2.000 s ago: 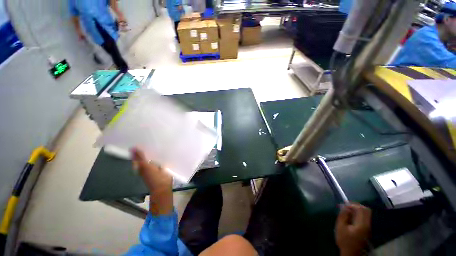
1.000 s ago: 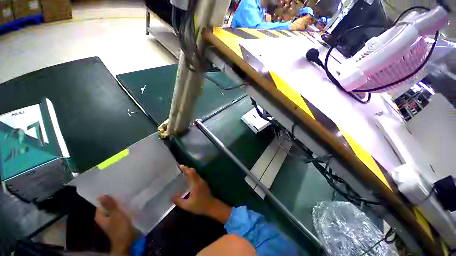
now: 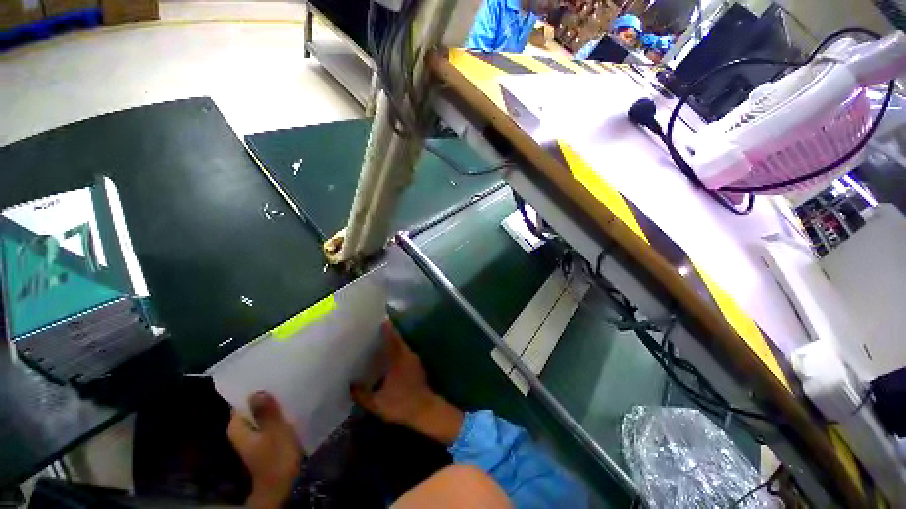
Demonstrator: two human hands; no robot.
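Observation:
A retail box shows its plain pale grey-white side, with a bright yellow-green strip on its upper edge. I hold it over my lap, tilted. My left hand grips its lower left edge, thumb on top. My right hand is at its right edge, thumb and fingers bent around it. The fingertips under the box are hidden. A box stack with teal and white top and layered grey edges stands on the dark green table at the left.
A metal rail and post are in front. The green conveyor bears pale strips and a small white box. A shelf edged in yellow-black tape holds a pink-white fan. A clear plastic bag lies lower right.
Since one second ago, the held box has shifted slightly right in view, with both hands still on it. Two seconds ago, my left hand alone held it over the table and my right hand was away.

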